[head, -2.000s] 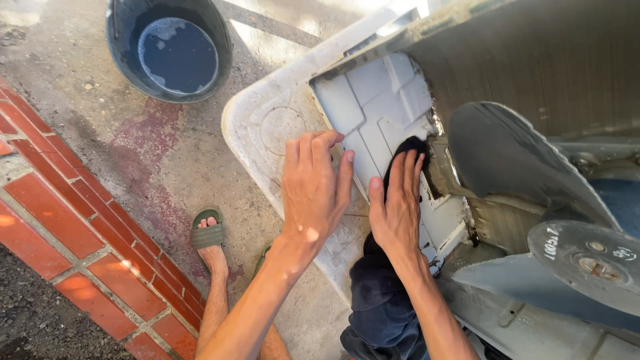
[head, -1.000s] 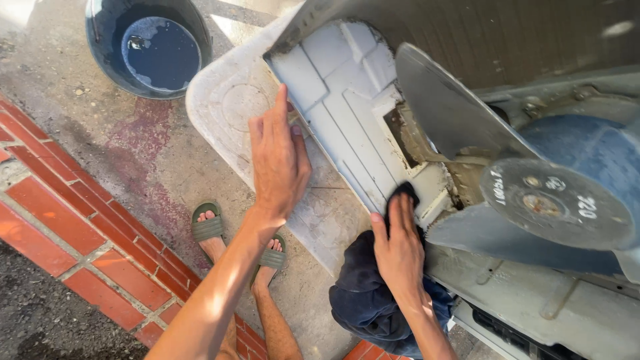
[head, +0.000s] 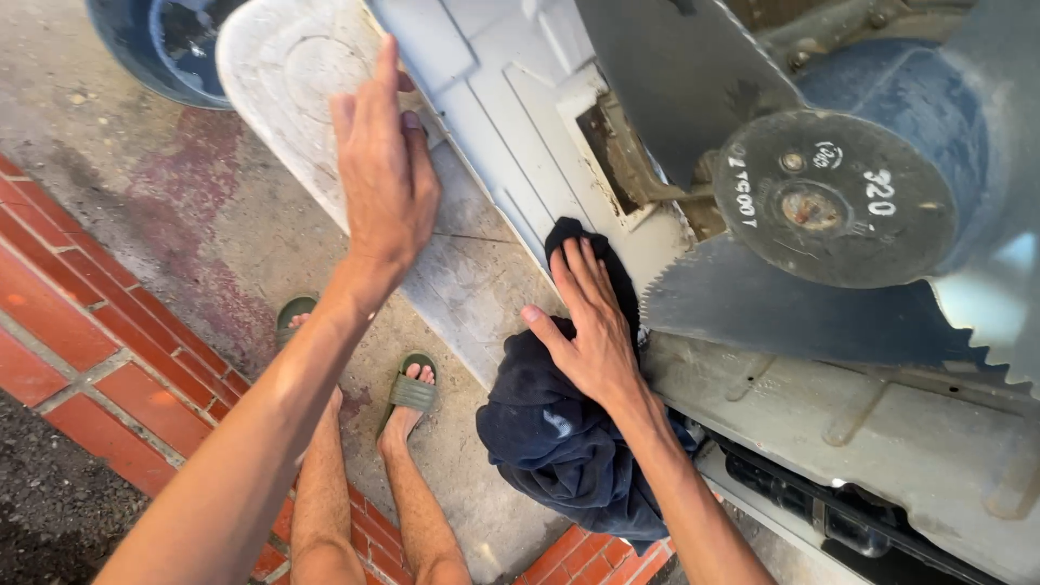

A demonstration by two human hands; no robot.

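Note:
My right hand (head: 589,333) lies spread on a dark navy cloth (head: 561,431), its fingers pressing one end of it against the white inner panel (head: 504,106) of an appliance housing, near the panel's lower end. The rest of the cloth hangs bunched below and left of that hand. My left hand (head: 386,162) is raised beside the panel's left edge, fingers apart, holding nothing. Right of the panel are a rectangular opening with brown, rusty-looking edges and a dark fan (head: 837,199) with large blades, its hub marked with white writing.
The housing stands by a pale, round-cornered slab (head: 317,73). A dark bucket (head: 154,49) of liquid is at the upper left. A red brick edging (head: 106,349) runs along the left. My sandalled feet are on the concrete (head: 244,211) below.
My right hand has moved with the cloth down along the panel to its lower end. My left hand stays raised near the panel's edge. The view has shifted closer to the fan.

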